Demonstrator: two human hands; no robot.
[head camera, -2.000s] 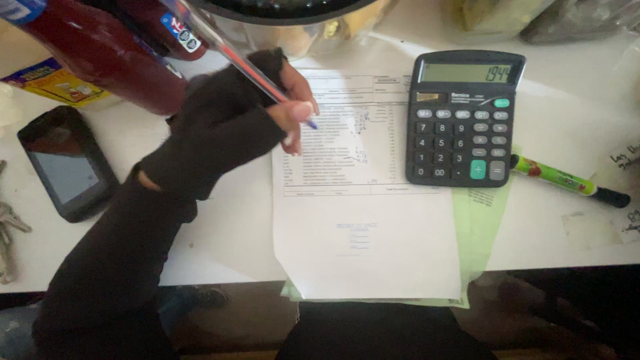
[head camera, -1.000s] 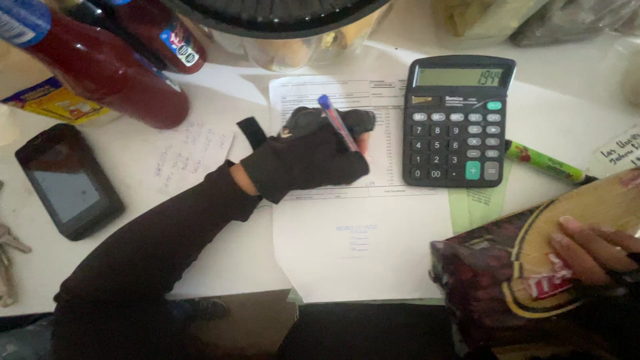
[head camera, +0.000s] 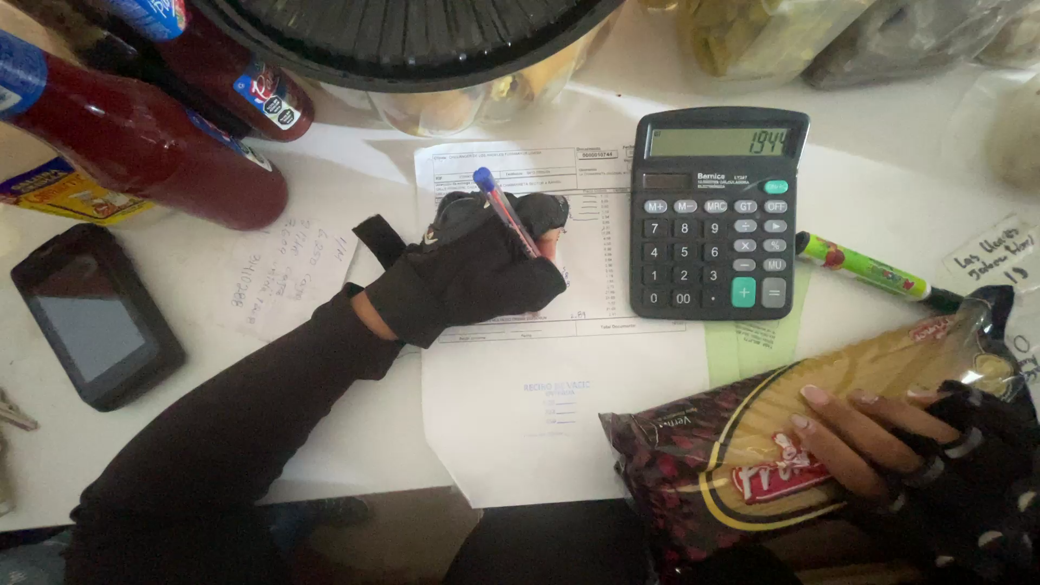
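Note:
My left hand (head camera: 487, 256), in a black fingerless glove, grips a blue-capped ballpoint pen (head camera: 505, 213) over a printed form (head camera: 561, 455). Its fingertips are mostly hidden. At the lower right my right hand (head camera: 886, 447), also gloved, holds a clear-windowed pasta packet (head camera: 731, 439) above the table's front edge. A black desk calculator (head camera: 715, 215) lies on the form's right side, with digits on its display. Green sheets (head camera: 756, 345) stick out from under the form. Beside the calculator lies a green marker (head camera: 865, 266) with a black cap.
On the left lie a dark smartphone (head camera: 97, 313) and a handwritten paper slip (head camera: 280, 276). Bottles of red sauce (head camera: 162, 138) stand at the upper left, near a yellow packet (head camera: 73, 195). A clear container with a round black lid (head camera: 406, 41) is at the back, with plastic bags (head camera: 764, 36) to its right.
My right hand, out of view two seconds ago, has come in at the right with the pasta packet. My left hand has moved right and down over the form, still holding the pen.

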